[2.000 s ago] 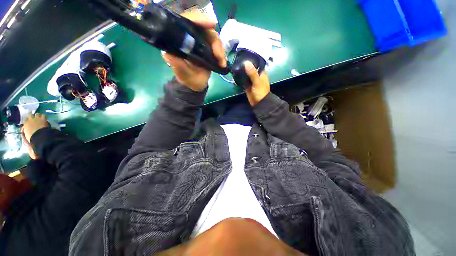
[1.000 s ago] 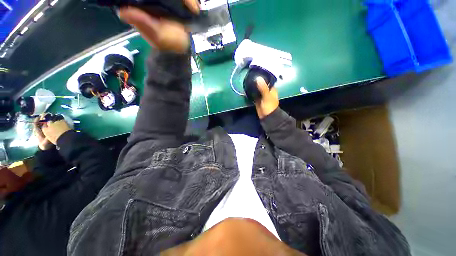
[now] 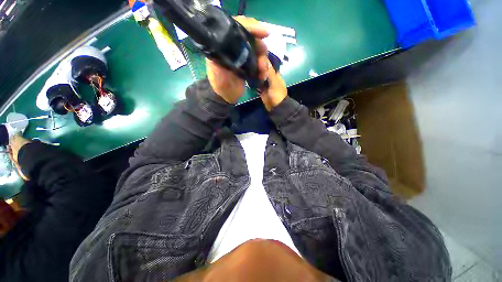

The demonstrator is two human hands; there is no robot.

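Observation:
A long black electric screwdriver comes down from the top edge. My left hand is closed around its lower part. Its tip points down at the black head of a white camera unit, near my right hand. The tip's exact contact point is hidden. My right hand holds the camera's black head, which is mostly hidden behind my hands and the tool. The white body lies on the green bench, pointing away to the upper right.
Two white-and-black camera units lie at the left with wired boards hanging out. A yellow-and-white tube lies beyond my left hand. A blue bin stands at the right end. A cardboard box with parts is below the bench. A coworker's hand is far left.
My left hand has come back from the upper left with the screwdriver, down to the camera head. My right hand has kept its hold. The whole view has shifted somewhat.

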